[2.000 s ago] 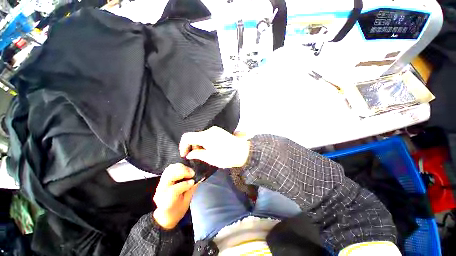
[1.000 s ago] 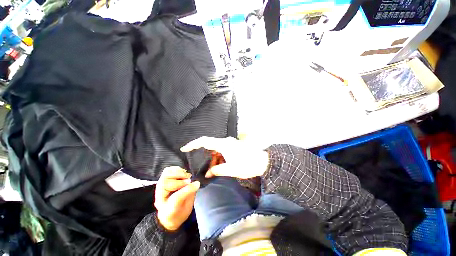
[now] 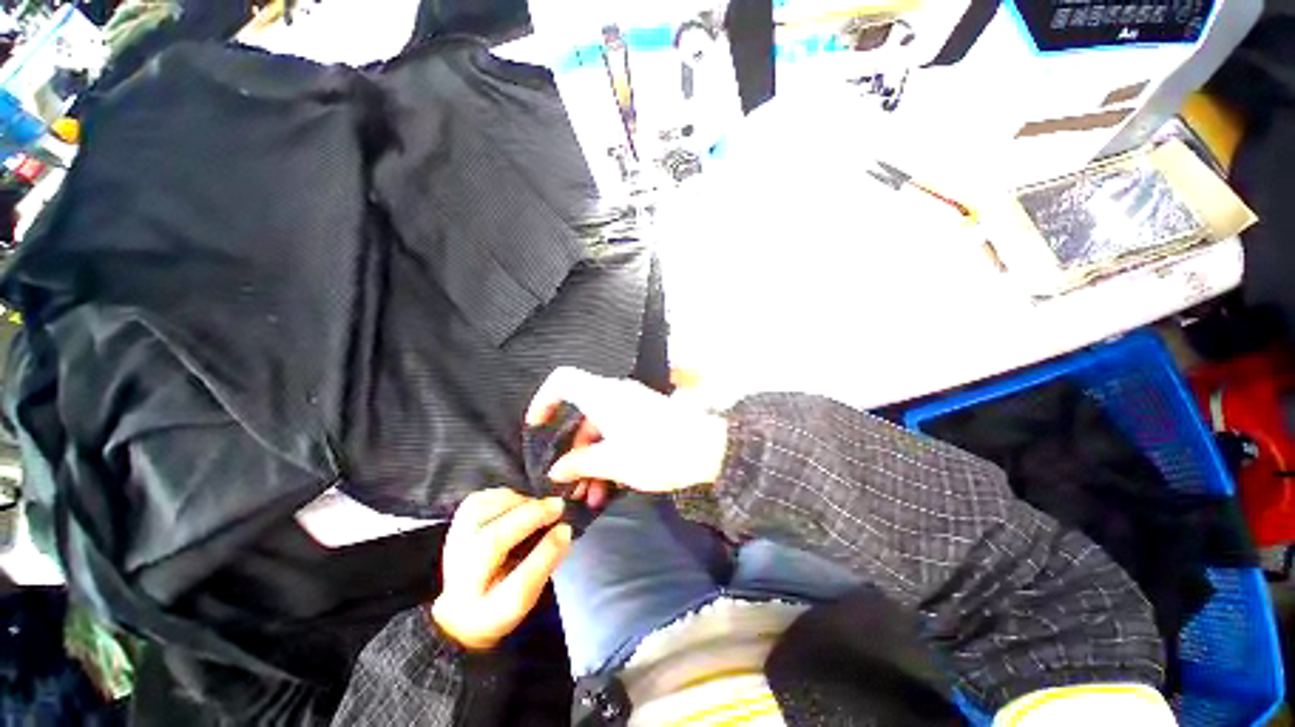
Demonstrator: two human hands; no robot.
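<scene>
A large black, finely ribbed garment [image 3: 242, 213] lies in a heap over the left of the white table and hangs off its front edge. My left hand [image 3: 497, 561] pinches the garment's near edge between thumb and fingers, above my lap. My right hand [image 3: 632, 433] holds the same edge just to the right, with a fold of cloth between thumb and fingers. The garment reaches up to the presser foot area [image 3: 646, 178] of the sewing machine. The exact edge between my fingertips is partly hidden.
The white machine head with its dark control panel [image 3: 1115, 17] stands at the back right. A small orange-handled tool [image 3: 944, 198] and an open cardboard box [image 3: 1044, 270] lie on the table. A blue plastic crate [image 3: 1207, 490] with black pieces is below right.
My right hand opened its fingers around the cloth edge, then closed them again near my left hand. My left hand stays nearly in place, pinching the cloth. The view has shifted slightly.
</scene>
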